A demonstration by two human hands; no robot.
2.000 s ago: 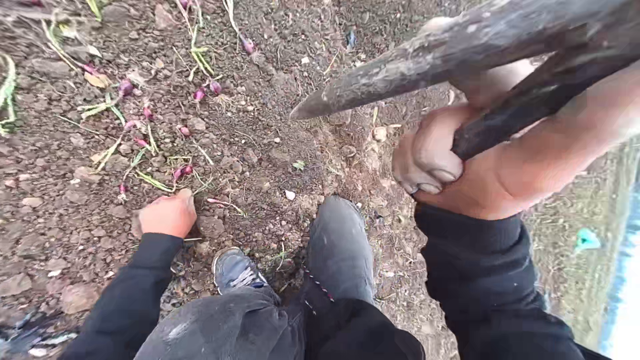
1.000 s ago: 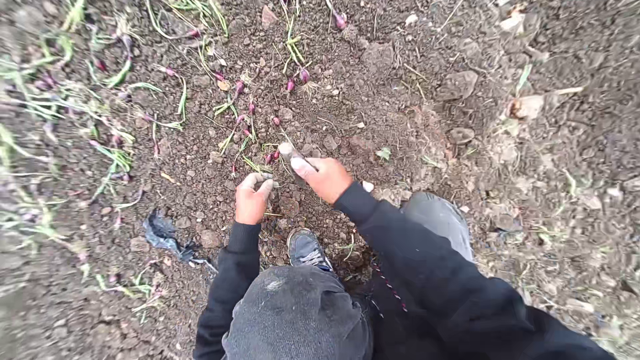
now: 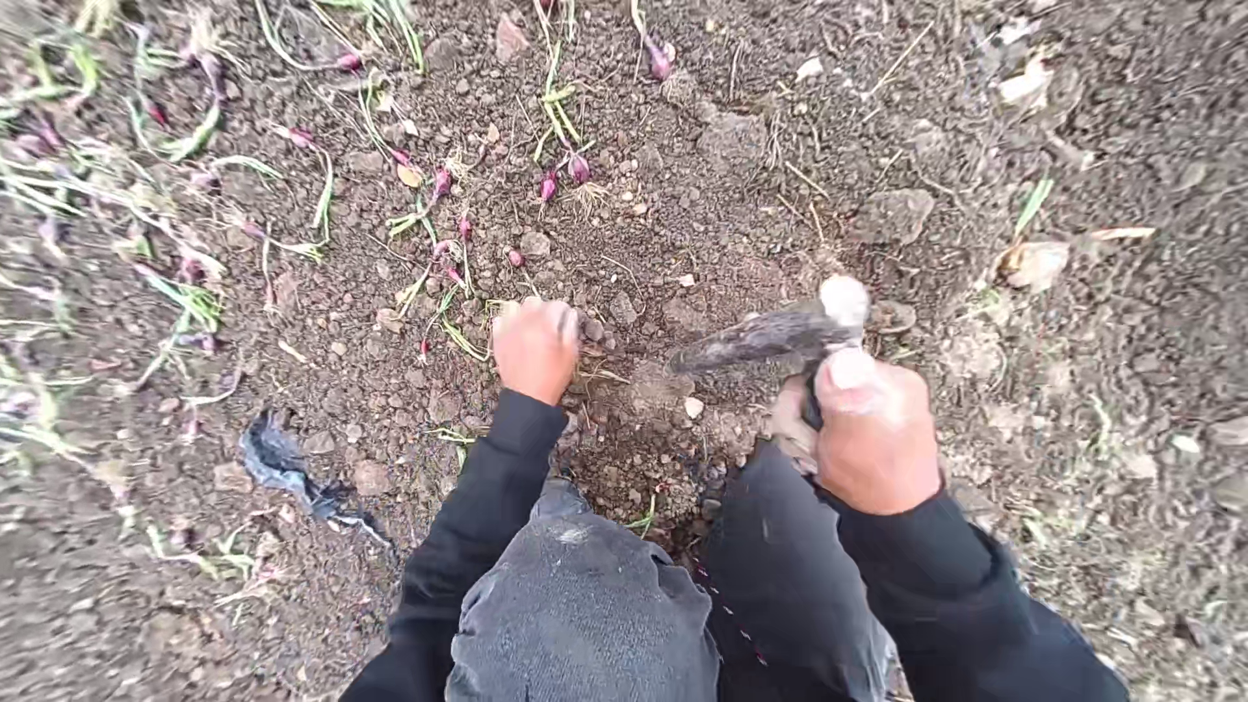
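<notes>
In my right hand point(image 3: 873, 424) is the dark handle of a digging tool with a soil-caked, pointed head point(image 3: 765, 339); the head points left above the bare soil. My left hand point(image 3: 536, 346) is down at the ground with its fingers curled, beside a small red onion point(image 3: 454, 275) with green leaves. Whether those fingers hold anything is hidden. More red onions lie beyond it, one point(image 3: 548, 186) next to another point(image 3: 579, 168), and one point(image 3: 660, 60) farther off.
Many pulled onions with green tops point(image 3: 195, 304) lie on the left. A crumpled strip of dark plastic point(image 3: 283, 466) rests on the soil left of my left sleeve. Dry pale leaves point(image 3: 1035, 263) and small stones lie at the right. My knees are close below my hands.
My right hand has moved away from my left hand, to the right, and the tool's head now shows. My left hand has moved slightly forward, down to the soil.
</notes>
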